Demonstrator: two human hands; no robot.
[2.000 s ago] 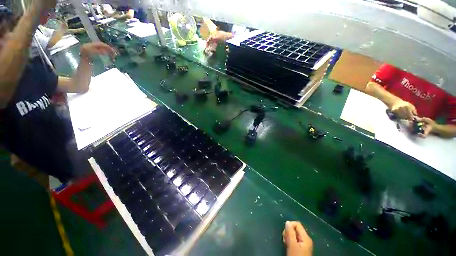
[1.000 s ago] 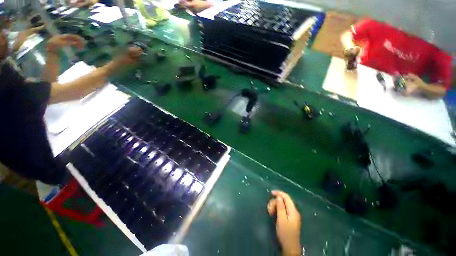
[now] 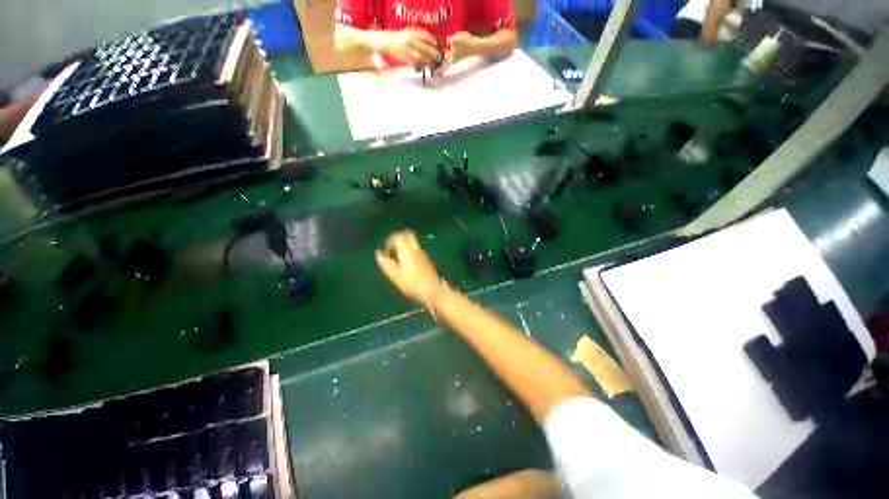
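My right hand (image 3: pixel 409 267) reaches out over the green conveyor belt, palm down, with its fingers bent. I see nothing in it, but its underside is hidden. Black power adapters with thin cords lie on the belt. One (image 3: pixel 278 237) is left of my hand and another (image 3: pixel 521 257) is right of it. A small unit with yellow parts (image 3: pixel 384 183) lies beyond my fingertips. Part of my left hand or forearm (image 3: pixel 512 485) shows at the bottom edge, cut off and blurred.
A tray of black covers (image 3: pixel 136 434) is at lower left. A white board (image 3: pixel 682 292) with black covers (image 3: pixel 804 341) is at right, a tan scrap (image 3: pixel 601 365) beside it. Stacked trays (image 3: pixel 156 107) stand across the belt. A person in red works opposite. A slanted post (image 3: pixel 780 156) crosses the right side.
The view has swung right, bringing in the right-hand board and moving the cover tray to the lower left. My right hand has moved from over the bench edge to out over the belt.
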